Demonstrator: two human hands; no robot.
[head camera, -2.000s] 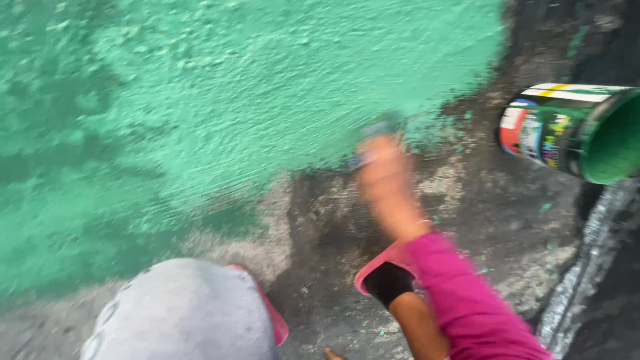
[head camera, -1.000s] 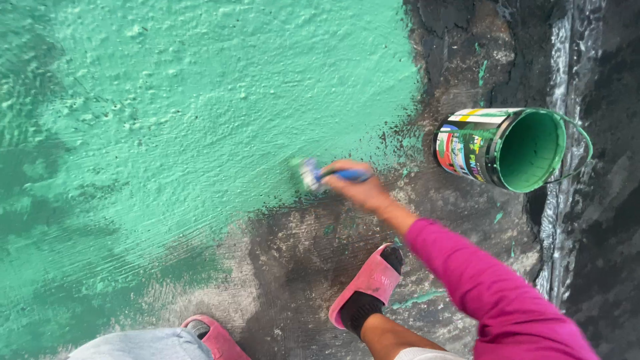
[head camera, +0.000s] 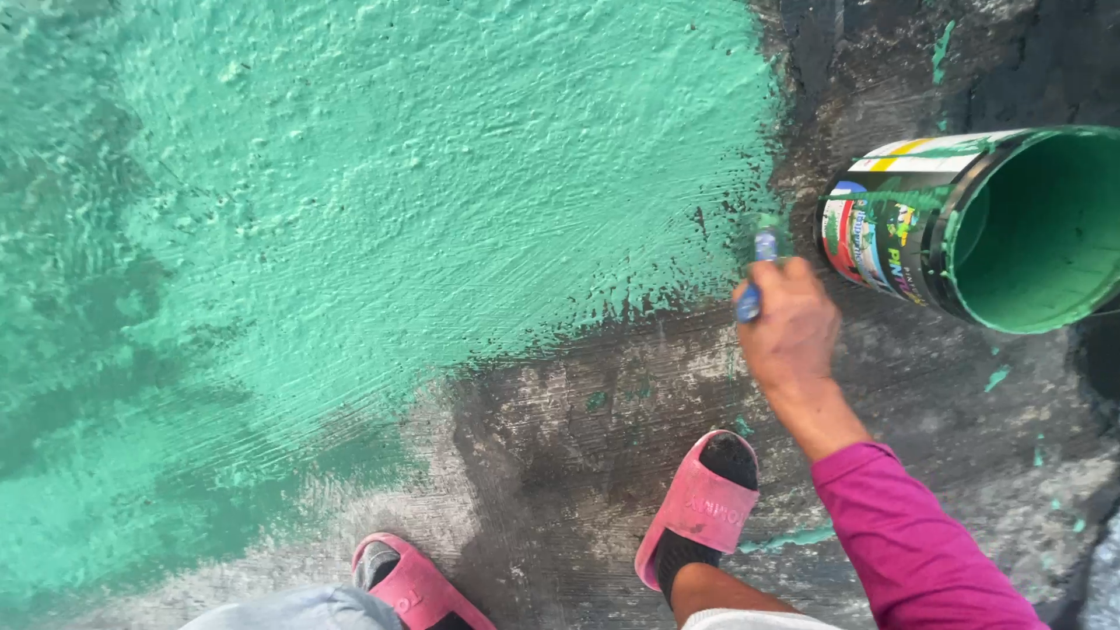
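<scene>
My right hand (head camera: 790, 328), in a magenta sleeve, grips the blue handle of a paintbrush (head camera: 765, 244). The brush's green-coated bristles are blurred and lie at the right-hand border of the wet green paint (head camera: 490, 175) on the rough concrete. Just to the right of the brush is a paint bucket (head camera: 932, 232) with a printed label; its open mouth faces right, its inside is coated green and drips run down its side. My left hand is out of the frame.
My feet, in pink slides (head camera: 700, 507) and dark socks, stand on bare, stained concrete (head camera: 560, 455) below the paint. Green splatters dot the floor. A darker strip (head camera: 1041, 70) runs along the right side.
My right hand with the brush has moved right along the paint's lower border, from left of the bucket to close beside it. The view has shifted.
</scene>
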